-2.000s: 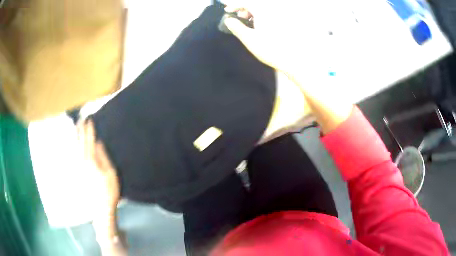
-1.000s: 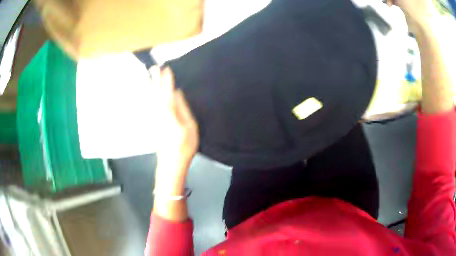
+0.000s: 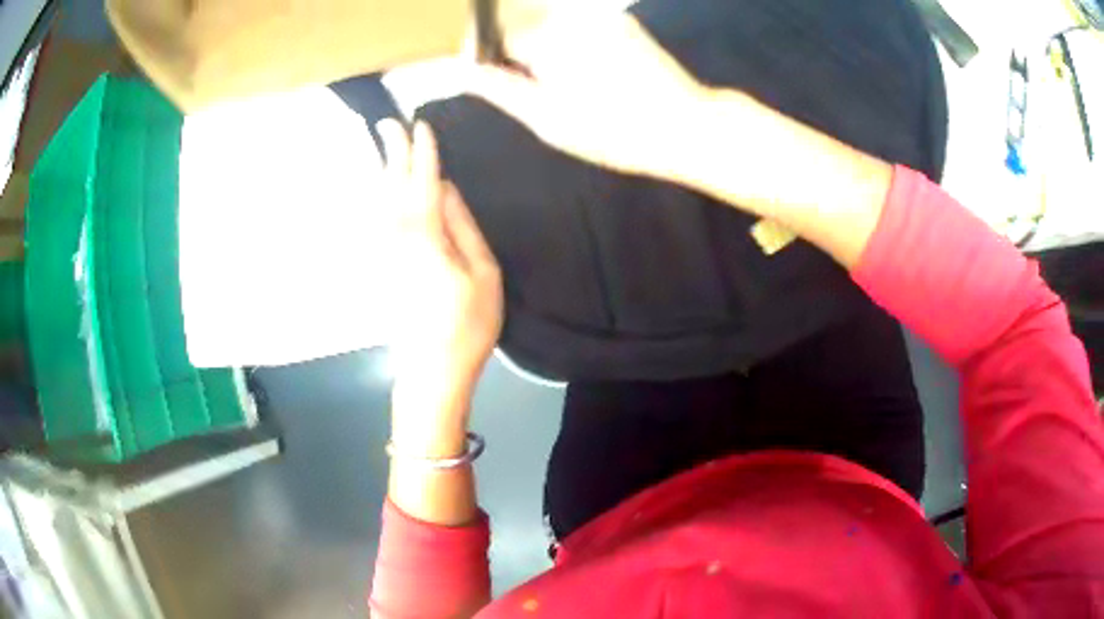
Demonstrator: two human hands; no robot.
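The black shoulder bag [image 3: 654,266] lies across the table edge and my lap, curved side towards me. A small pale yellowish patch [image 3: 771,235] on its front is partly covered by my right forearm. My left hand [image 3: 446,260] holds the bag's left end, fingers near the dark strap end [image 3: 363,97]. My right hand [image 3: 581,91] reaches across the bag to the same end, its fingertips close to my left fingers. A thin dark tool [image 3: 487,30] sticks up from my right hand; its kind and tip cannot be made out. Glare blurs both hands.
A large tan paper or card form [image 3: 303,48] stands at the upper left over the white table cover [image 3: 285,242]. Green bundles [image 3: 133,278] are at the left. A dark block [image 3: 947,34] and small tools [image 3: 1017,115] lie at the upper right.
My right hand has come from the far right across the bag to its left end, now with the thin dark tool. My left hand stays at that end.
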